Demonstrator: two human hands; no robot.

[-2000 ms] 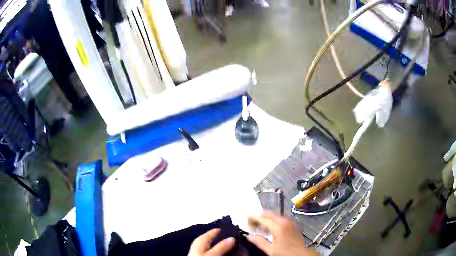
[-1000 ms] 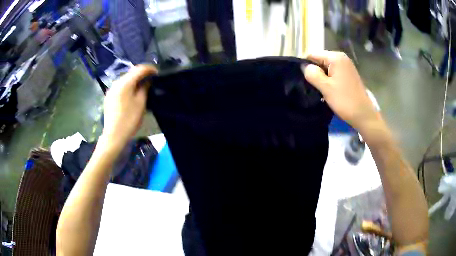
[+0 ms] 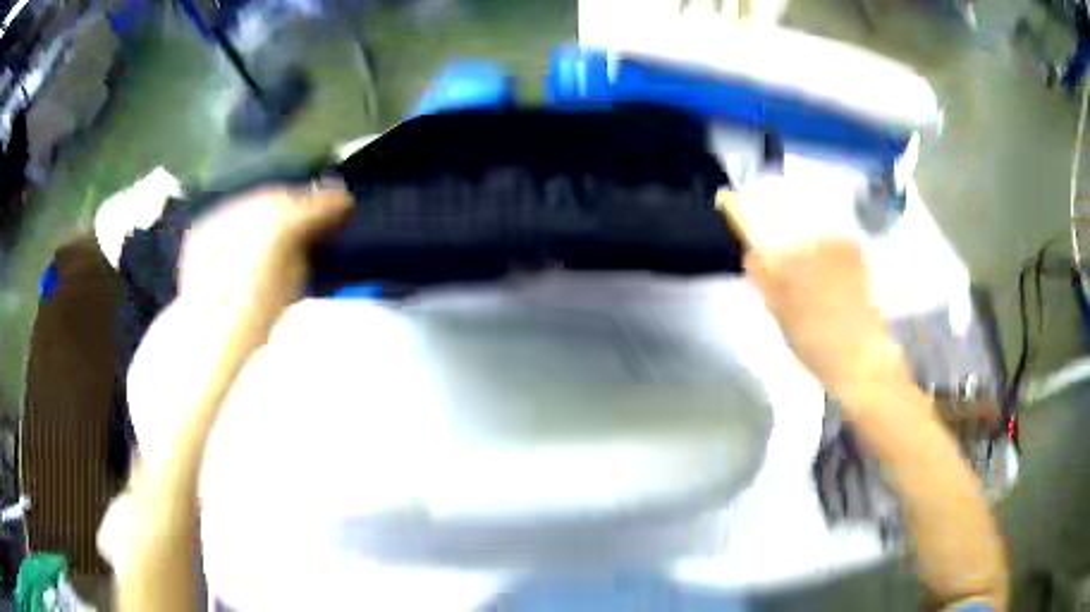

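A black garment (image 3: pixel 526 197) is stretched flat between my two hands, in the air over the far part of the white table. My left hand (image 3: pixel 269 233) grips its left edge. My right hand (image 3: pixel 795 257) grips its right edge. The frame is blurred and the fingertips are hard to make out. Below the garment, nearest me, lies the white padded pressing board (image 3: pixel 598 442) with a rounded right end, also blurred. The iron (image 3: pixel 974 412) is on the grey rest at the right, partly behind my right forearm.
A white padded arm on a blue support (image 3: pixel 765 102) stands at the back. A spray bottle (image 3: pixel 879 206) is near its right end. A brown wicker basket (image 3: pixel 72 418) is at the left, with dark cloth (image 3: pixel 149 257) beside it. Green cloth (image 3: pixel 42 583) shows bottom left.
Both hands first rested on the garment at the table's front, then held it up and spread. Now they have lowered it, and it looks foreshortened. The view has also shifted.
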